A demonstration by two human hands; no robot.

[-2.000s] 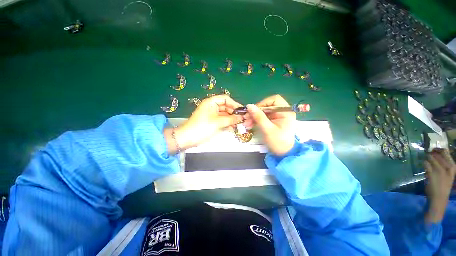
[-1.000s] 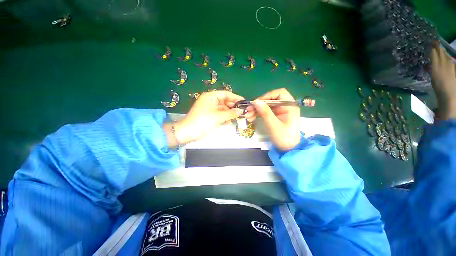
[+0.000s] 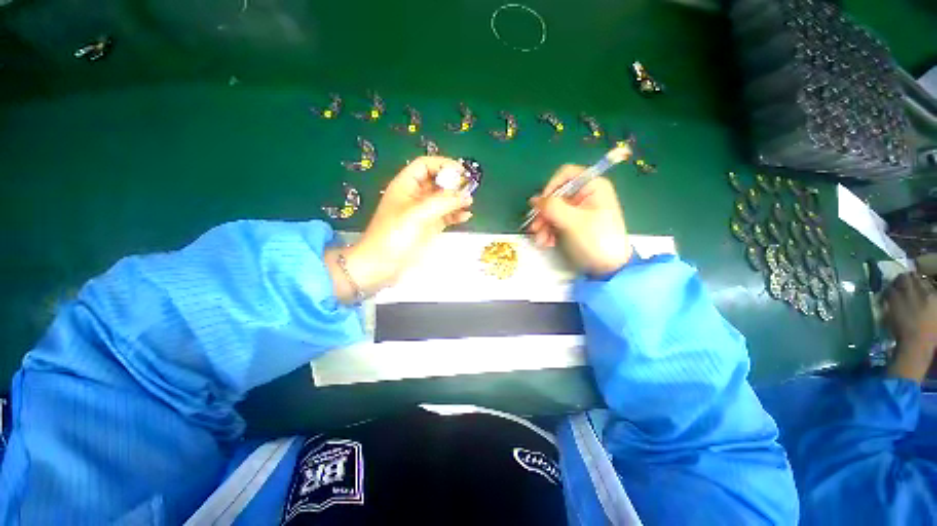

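Note:
My left hand (image 3: pixel 416 211) pinches a small dark and white module (image 3: pixel 471 177) above the far edge of the white mat (image 3: pixel 442 362), which has a wide black strip. My right hand (image 3: pixel 584 221) holds a slim pointed hand tool (image 3: pixel 596 173); its thin tip points down and left, apart from the module. A round cluster of small gold parts (image 3: pixel 499 260) lies on the mat between the hands. Curved circuit assemblies (image 3: pixel 362 155) with yellow spots lie in loose rows beyond the mat; some are partly hidden behind my left hand.
Single chunkier units lie at the far left (image 3: pixel 95 48) and far right (image 3: pixel 645 78). A second batch of curved parts (image 3: pixel 786 241) lies at right, below a tall tray stack (image 3: pixel 822 87). A white sheet (image 3: pixel 869 223) and another person's hand (image 3: pixel 910 313) are at the right edge.
The hands have moved apart. The left lifted the module up and left; the right drew the tool away and tilted it. The gold parts are now uncovered. The neighbour's hand has moved back down.

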